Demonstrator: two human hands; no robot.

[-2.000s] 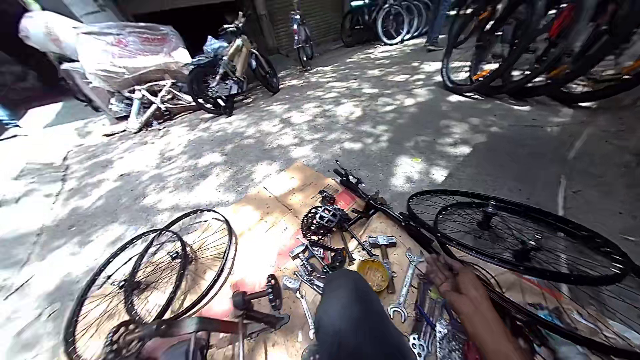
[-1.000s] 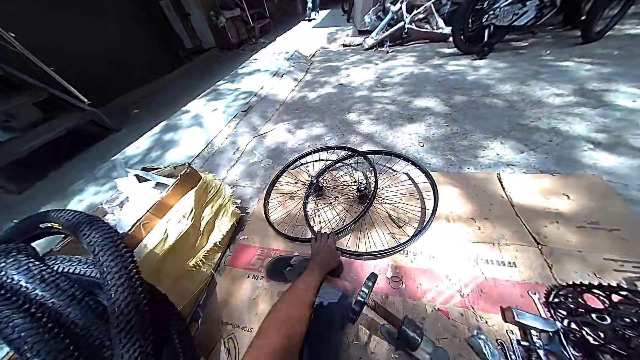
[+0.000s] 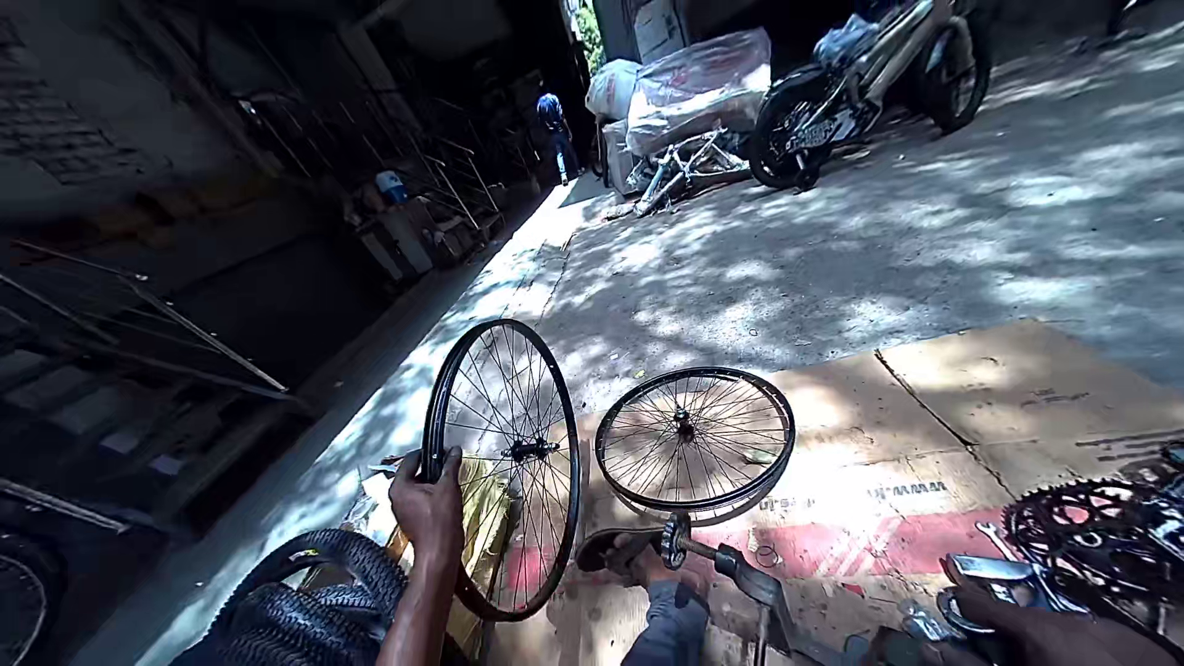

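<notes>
My left hand (image 3: 427,504) grips the black rim of a spoked bicycle wheel (image 3: 571,462), which stands nearly upright at the left of the cardboard. A second tyreless wheel (image 3: 793,435) lies flat on the cardboard just right of it. At the lower right edge my right hand (image 3: 1027,629) is dark and partly cut off, near metal parts (image 3: 994,567) and a small wrench (image 3: 997,540); whether it holds anything is unclear. A black chainring with crank parts (image 3: 1064,532) lies beyond it.
Knobbly black tyres (image 3: 356,564) are piled at lower left beside yellow wrapping (image 3: 488,527). A metal stand-like part with a toothed wheel (image 3: 754,578) is near my foot. Bicycle frames (image 3: 689,171), a parked bicycle (image 3: 832,120) and a distant person (image 3: 552,116) are farther back.
One wheel, which lay overlapping the other a second ago, is now raised in my left hand and tilted up to the left. The view has swung considerably.
</notes>
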